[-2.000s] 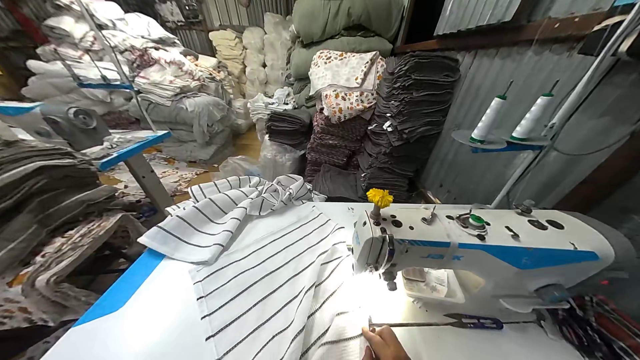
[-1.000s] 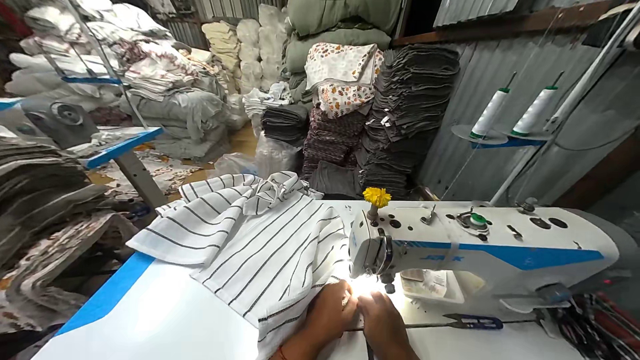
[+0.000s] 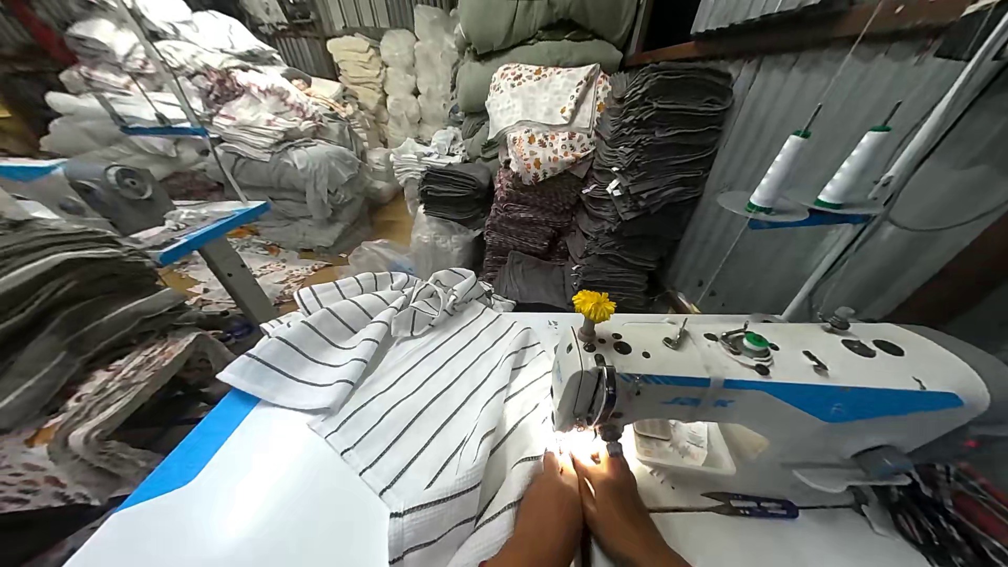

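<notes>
White cloth with dark stripes [image 3: 425, 394] lies bunched and spread over the white sewing table [image 3: 307, 480], its right edge running up to the Jack sewing machine [image 3: 756, 386]. Beneath the machine's lit needle area, my left hand [image 3: 551, 504] rests at the edge of the cloth. My right hand [image 3: 614, 496] is close beside it, fingers pointing to the needle. Glare hides the fingertips of both hands, so their hold on the cloth cannot be made out. A yellow flower-shaped piece [image 3: 593, 305] tops the machine head.
Thread snips [image 3: 752, 505] lie right of my hands. A small white tray [image 3: 720, 453] sits behind the machine arm. Two thread cones [image 3: 780, 169] stand on a holder at right. Folded dark cloth [image 3: 654, 150] is stacked behind the table; more fabric and another machine [image 3: 118, 189] are at left.
Two seconds ago only one hand showed, low beside the needle area; now both are together under the machine head. The striped cloth's lower part has shifted and bunched toward the hands.
</notes>
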